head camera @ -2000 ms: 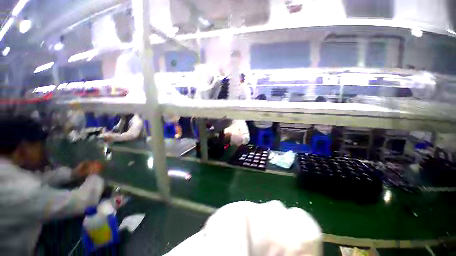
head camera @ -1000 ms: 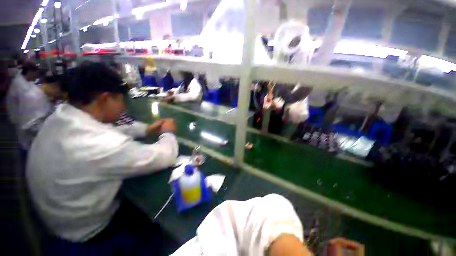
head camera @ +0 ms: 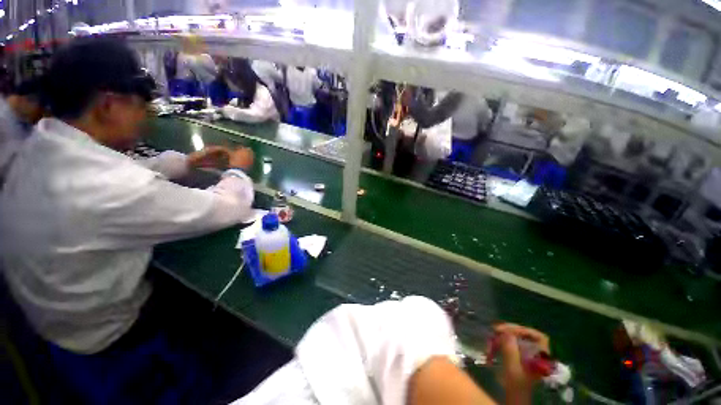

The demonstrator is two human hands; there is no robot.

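My left arm in a white sleeve reaches in from the bottom; its bare forearm runs off the bottom edge, and I cannot make out the left hand. A hand, by its place my right hand (head camera: 514, 365), is low right of centre, partly cut off, with its fingers closed round a red glue syringe (head camera: 541, 364). White tissue (head camera: 560, 375) is at the syringe's rear. The needle tip is too blurred to see. The clear-grey parts tray (head camera: 368, 265) lies on the green bench, with small dark and reddish parts (head camera: 453, 304) and white bits (head camera: 385, 289) on it.
A blue-capped bottle (head camera: 273, 251) stands in a blue holder (head camera: 294, 261) beside white sheets. A person (head camera: 111, 206) works at left. A frame post (head camera: 357, 119) rises by the green belt (head camera: 443, 225). Black trays (head camera: 601, 221) lie beyond. A blurred red-lit device (head camera: 632, 362) is lower right.
The view has swung left, then tilted down. The tray, the hand and the red syringe now show clearly; a second ago only part of the arm and blurred things showed there.
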